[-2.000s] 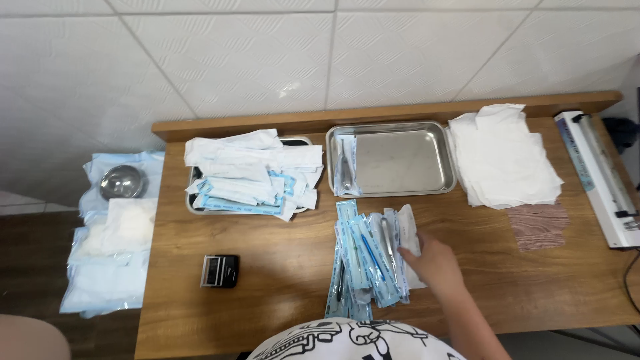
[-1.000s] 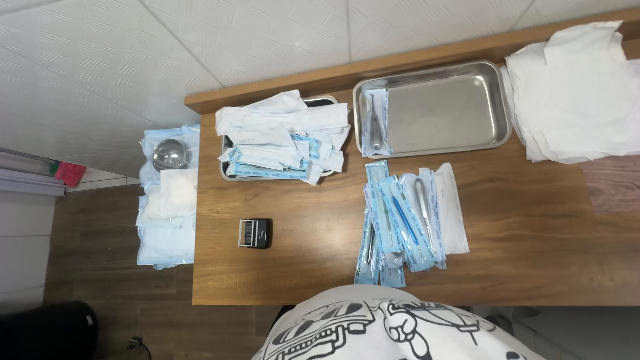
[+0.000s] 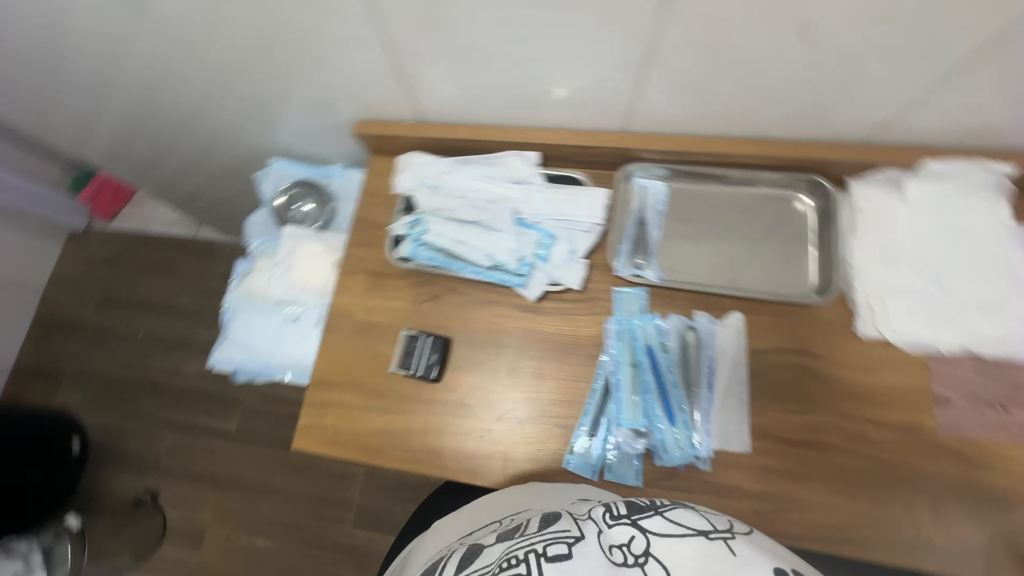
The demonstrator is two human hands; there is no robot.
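Neither my left hand nor my right hand shows in the head view. Nearest my body, several sealed blue-and-clear sterilization pouches [image 3: 652, 384] with slim instruments inside lie in an overlapping pile, a white pouch [image 3: 731, 384] along their right side. Behind them stands a shallow stainless steel tray [image 3: 736, 232] that holds one pouched metal instrument [image 3: 642, 228] at its left end. To its left, a second metal tray [image 3: 394, 254] is heaped with white and blue pouches [image 3: 496, 216]. A small black self-inking stamp [image 3: 422, 355] rests on the wooden table, left of the pile.
A stack of white sheets [image 3: 936, 256] lies right of the steel tray, a reddish patch [image 3: 976, 396] beside it. Beyond the table's left edge are light-blue packs [image 3: 272, 336] and a round metal bowl [image 3: 302, 206]. A raised wooden ledge [image 3: 600, 140] runs along the back.
Two seconds ago my right hand was at the right side of the pouch pile; it has left the view. The view has shifted, with more floor at the left.
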